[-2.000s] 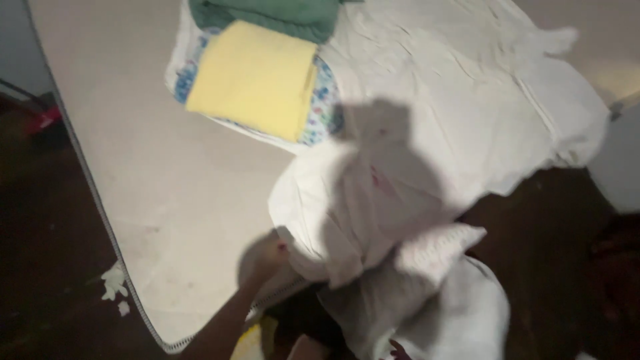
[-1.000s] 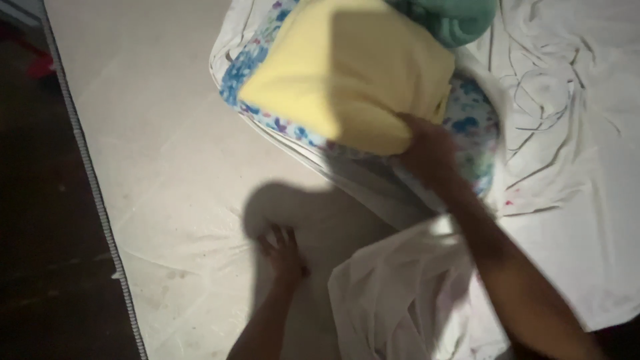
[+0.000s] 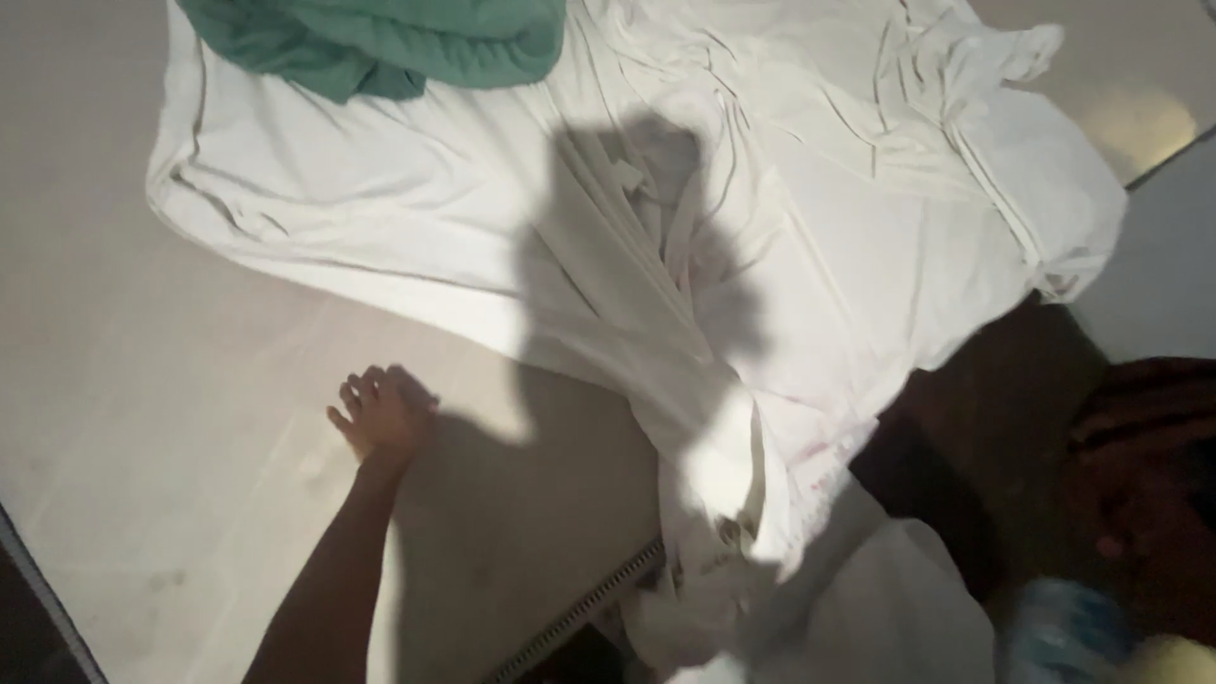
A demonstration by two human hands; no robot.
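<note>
My left hand [image 3: 380,413] rests on the bare beige mattress [image 3: 237,380] with its fingers spread and nothing held. Beside it lies a rumpled white fabric sheet [image 3: 836,218], which trails over the mattress edge at the bottom. A folded green cloth [image 3: 456,43] sits on the sheet at the top left. In the bottom right corner are a blurred blue-and-white patterned cloth [image 3: 1064,627] and a piece of yellow cloth [image 3: 1178,660]. My right hand is out of view.
The mattress's stitched edge [image 3: 579,613] runs along the bottom, with another edge at the lower left. Pale fabric [image 3: 893,608] hangs at the bottom. The dark area at the right holds indistinct reddish shapes. A shadow crosses the sheet.
The yellow cloth and blue patterned cloth have left their place beside the green cloth; matching cloths show at the bottom right. My right hand, on the yellow cloth earlier, has gone out of view.
</note>
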